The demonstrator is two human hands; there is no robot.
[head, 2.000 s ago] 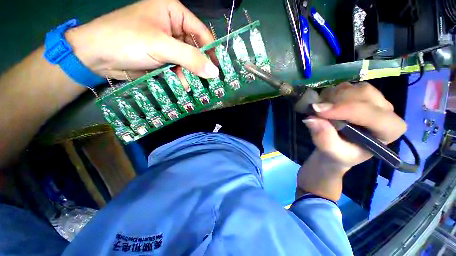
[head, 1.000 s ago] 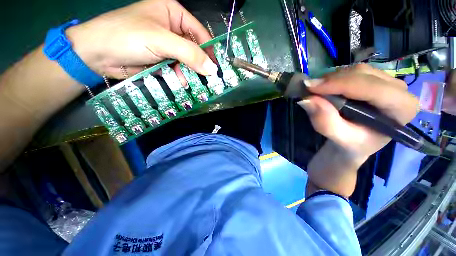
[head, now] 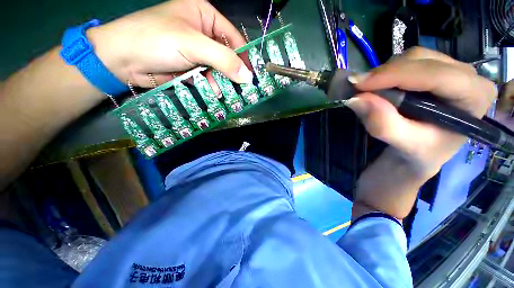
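Note:
My left hand (head: 186,48) grips the green PCB panel (head: 205,109) by its upper edge, thumb on top, and holds it tilted near the mat's front edge. Thin coppery springs (head: 151,80) stick out from that edge. My right hand (head: 414,101) holds the black soldering iron (head: 437,110) like a pen. Its brownish tip points left and lies at a narrow board right of my left thumb. A thin strand of solder wire (head: 266,28) rises from the same spot. Whether tip and wire touch cannot be told.
Blue-handled cutters (head: 363,42) and slim silver tweezers (head: 328,28) lie on the dark green mat (head: 34,28) behind the iron. A black tray with silvery bits (head: 399,34) stands at the back right, and a round black fan grille (head: 503,19) at the far right.
The iron and my right hand have moved right since the first frame, with the tip now on a board further left. The panel shifted slightly left, then back right.

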